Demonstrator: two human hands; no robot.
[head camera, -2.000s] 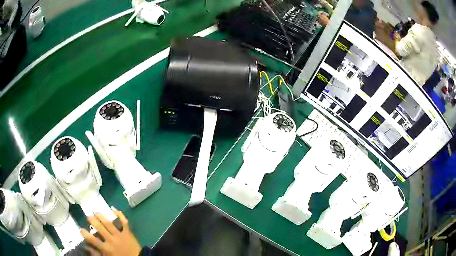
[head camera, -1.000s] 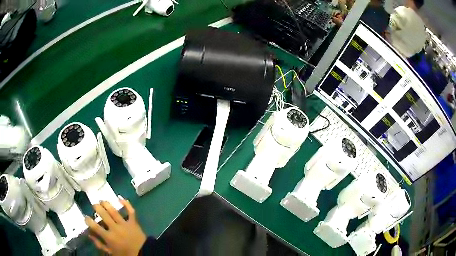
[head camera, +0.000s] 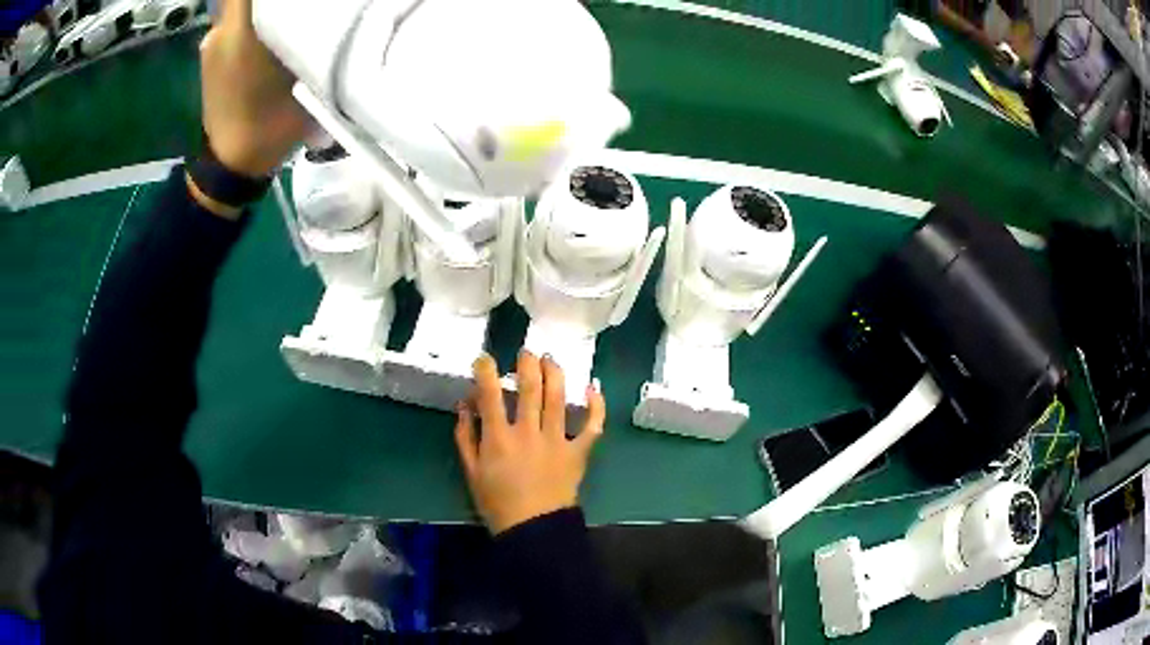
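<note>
My left hand, with a black wristband, holds a white PTZ dome camera up at the top left, close to the view. Its rounded head and an antenna show; where my fingers grip it is partly hidden. Below it, several white cameras stand in a row on the green bench. The raised camera partly covers the two left ones. My right hand lies with fingers spread on the base plate of the third camera. A fourth camera stands apart to the right.
A black label printer with a white label strip and a dark smartphone are on the right. More cameras and a monitor edge are at lower right. Another camera lies beyond. White units show below the bench.
The view has swung left, so the row of cameras sits in the middle. My left hand has come into view holding a camera. My right hand remains at the row's base plates.
</note>
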